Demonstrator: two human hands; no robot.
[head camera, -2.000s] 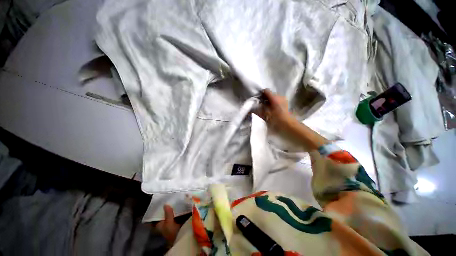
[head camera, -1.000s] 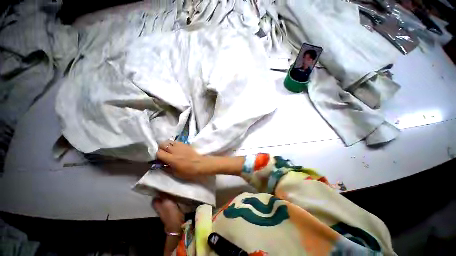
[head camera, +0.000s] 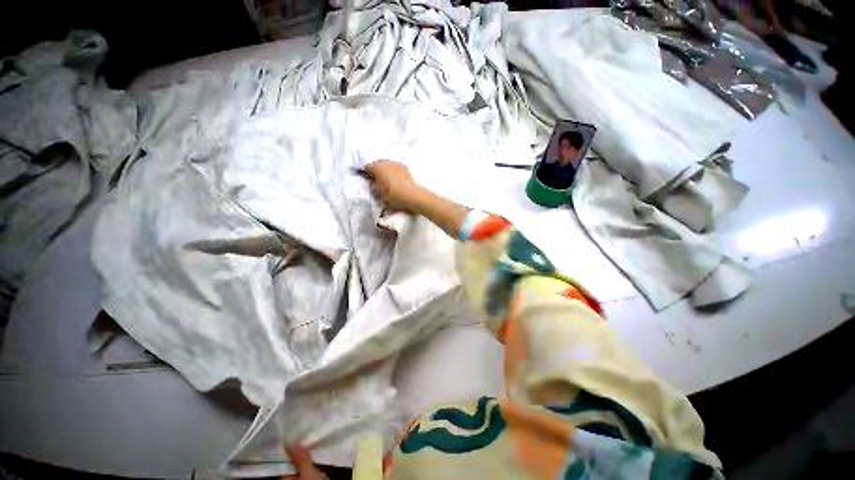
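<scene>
A large pale grey-white garment (head camera: 309, 187) lies spread and creased on the table, its lower part reaching towards me. My right hand (head camera: 386, 185) is over the upper middle of the garment, with a small dark pointed tip, likely thread snips (head camera: 363, 172), showing at its fingers. The palm is hidden. My left hand (head camera: 302, 464) is at the garment's lower edge, mostly cut off by the bottom of the picture. Its grip on the cloth cannot be made out.
A smartphone (head camera: 569, 150) stands in a green ring (head camera: 548, 190) right of the garment. More pale cloth (head camera: 637, 112) lies at the right, and heaped cloth (head camera: 56, 150) at the left. Shiny clear plastic (head camera: 741, 70) is at the far right. The white table's (head camera: 750, 328) dark edge curves near me.
My right hand has moved from the lower part of the garment up and away to its upper middle. The lower cloth lies more spread out. My left hand is lower, nearly out of the picture.
</scene>
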